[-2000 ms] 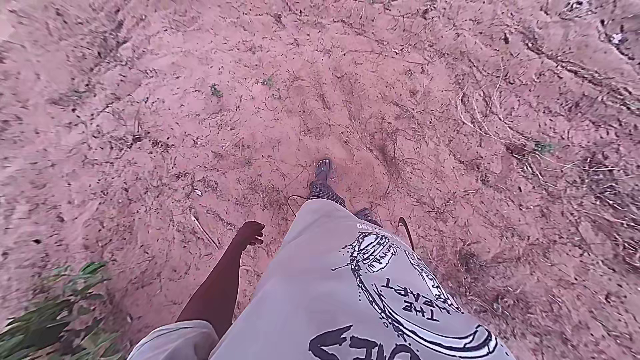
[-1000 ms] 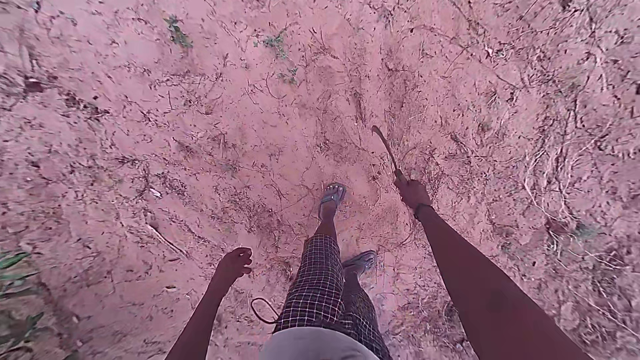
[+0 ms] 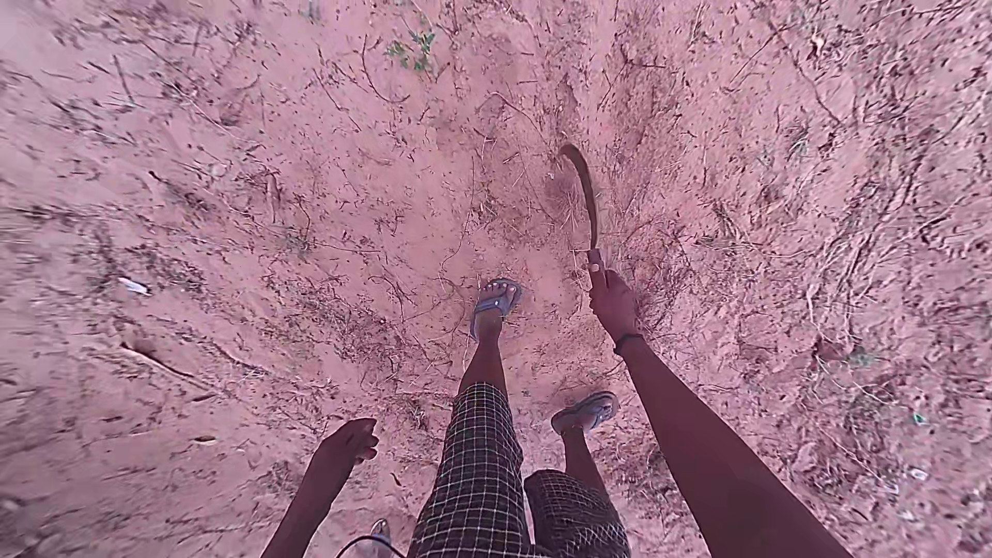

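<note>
My right hand (image 3: 614,304) grips the handle of a sickle with a curved dark blade (image 3: 587,186), which points away from me over the ground. A dark band circles the right wrist. My left hand (image 3: 349,448) hangs at the lower left with its fingers loosely curled; I see no object in it, though its palm is hidden. Between the hands are my legs in checked cloth (image 3: 484,457) and my feet in sandals (image 3: 500,298), the left foot ahead of the right.
Reddish bare soil (image 3: 418,209) carries dry twigs, roots and plant litter, thicker on the right. A small green plant (image 3: 418,50) grows at the top. A white scrap (image 3: 133,286) and a stick (image 3: 167,364) lie to the left. Part of a dark loop (image 3: 368,540) shows at the bottom edge.
The right hand and sickle were in view one second ago; two seconds ago that hand was hidden. The sickle's blade now points more straight ahead. The ground has shifted in view.
</note>
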